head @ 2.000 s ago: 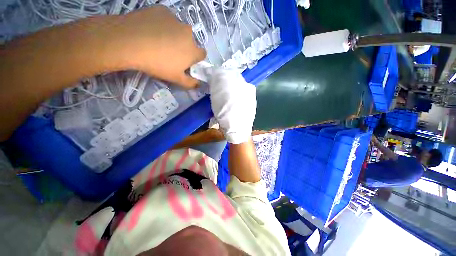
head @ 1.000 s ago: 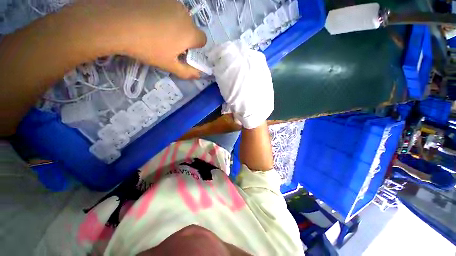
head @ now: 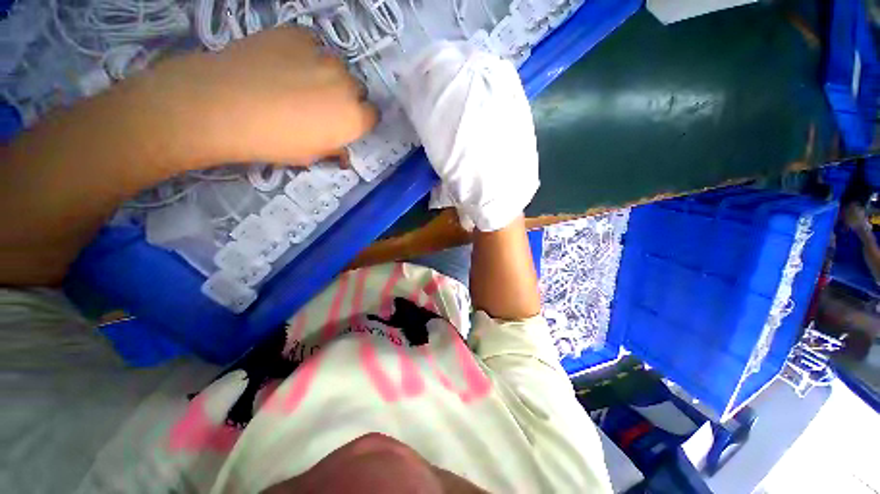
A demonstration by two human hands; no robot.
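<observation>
White corded units (head: 262, 234) stand in a row along the near edge of the blue tote (head: 323, 256), with white cords (head: 125, 21) piled behind them. My bare left hand (head: 314, 101) is over the tote, palm down, its fingers curled behind the row. A fingertip shows beside the unit at the row's right part (head: 378, 150). The fingers hide whether they grip anything. My right hand (head: 473, 135) is covered by white cloth or a loose glove and lies over the tote's near edge, beside that unit. Its fingers are hidden.
The green bench top (head: 666, 130) extends right of the tote, with a worn wooden edge. A white object is cut off at the top edge. Below the bench stand a tote full of white cords (head: 579, 280) and a large blue tote (head: 719, 280). A person's arm shows at the far right.
The unit held between my hands a second ago is no longer seen there; a unit now lies at that place in the row. My left hand has shifted slightly left. The view has shifted.
</observation>
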